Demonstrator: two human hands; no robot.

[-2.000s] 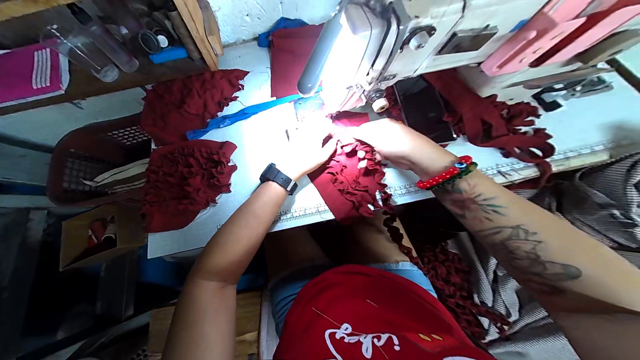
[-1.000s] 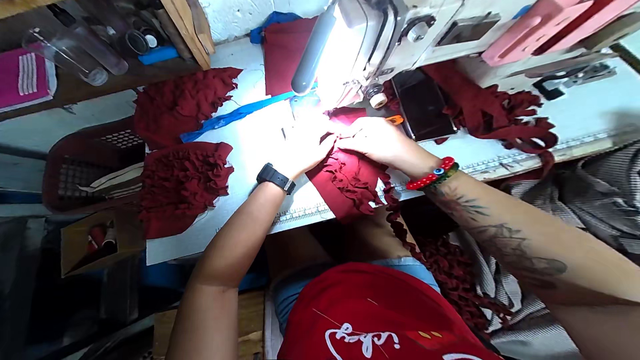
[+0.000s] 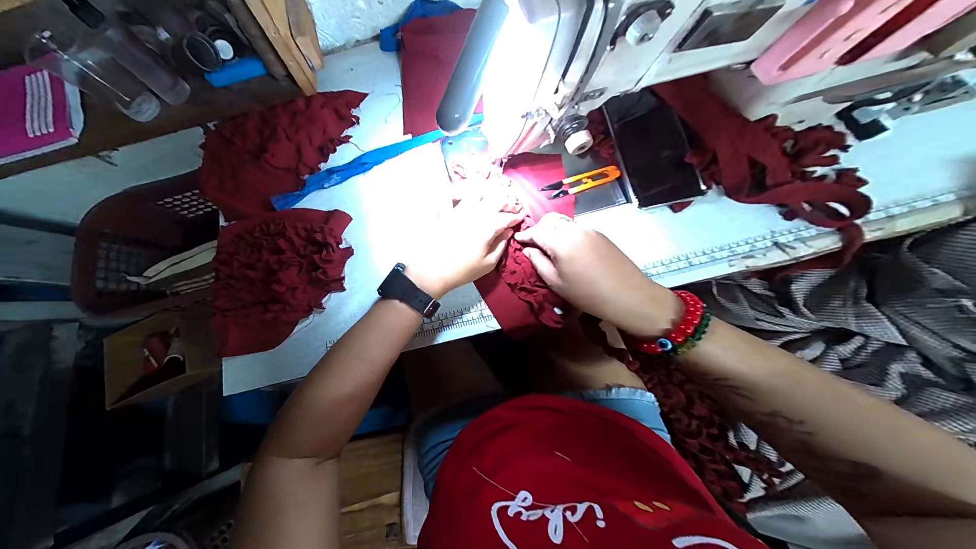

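Beneath the bright lamp of a sewing machine (image 3: 564, 84), a dark red ruffled cloth piece (image 3: 526, 286) lies on the table, its near end over the edge. My left hand (image 3: 469, 244) presses on the cloth's left side close to the needle area, which is washed out by glare. My right hand (image 3: 576, 263) pinches the ruffles at the right, fingertips close to the left ones. Orange-handled thread snips (image 3: 585, 181) lie just beyond my right hand, beside a black phone-like slab (image 3: 656, 152). A long ruffled strip (image 3: 701, 419) hangs beside my lap.
Two ruffled red pieces (image 3: 278, 267) lie at the table's left, near a blue strip (image 3: 366, 164). Red fabric strips (image 3: 785, 168) are heaped at the right. A plastic basket (image 3: 99, 252) and cardboard box (image 3: 126, 366) stand left. A measuring tape (image 3: 709, 248) runs along the table's front.
My right hand has shifted back from the machine along the cloth, and both hands now gather the ruffles. The orange snips, partly covered a second ago, show fully.
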